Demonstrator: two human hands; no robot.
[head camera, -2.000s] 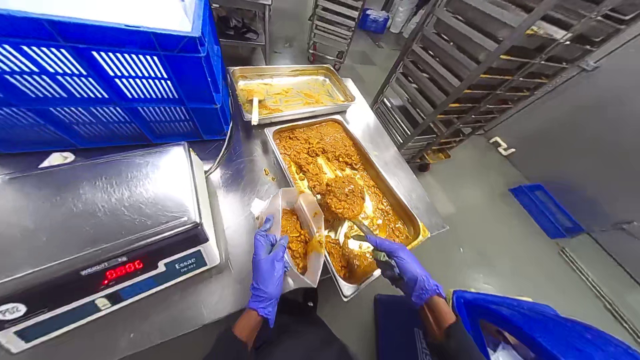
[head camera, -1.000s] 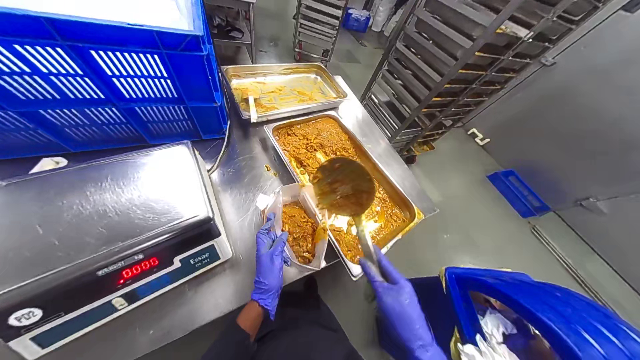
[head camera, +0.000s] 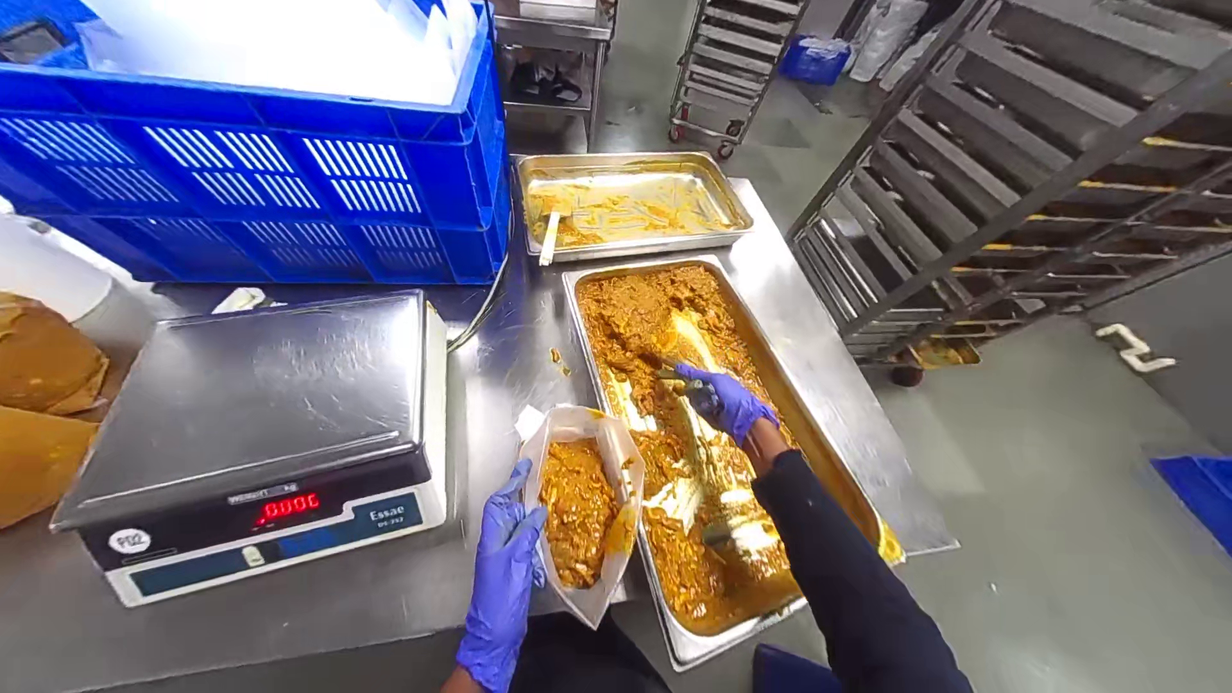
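My left hand, in a purple glove, grips a translucent plastic bag by its left side. Its mouth is open toward me and brown saucy food fills much of it. My right hand, gloved alike, is shut on the handle of a utensil over the long steel pan; the utensil's head is not clearly visible, sunk in or hidden by the food. The pan holds thick brown food, with bare streaks of metal down its middle. The bag is beside the pan's left wall.
Left of the bag stands an Essae digital scale with a lit display. Behind it is a blue plastic crate holding white plastic. A shallow, sauce-smeared steel tray sits beyond the pan. Tray racks stand at right; orange-brown packs lie far left.
My right hand has moved forward over the pan from its near side. The round ladle head, raised and plain a second ago, no longer shows clearly. The left hand still holds the bag.
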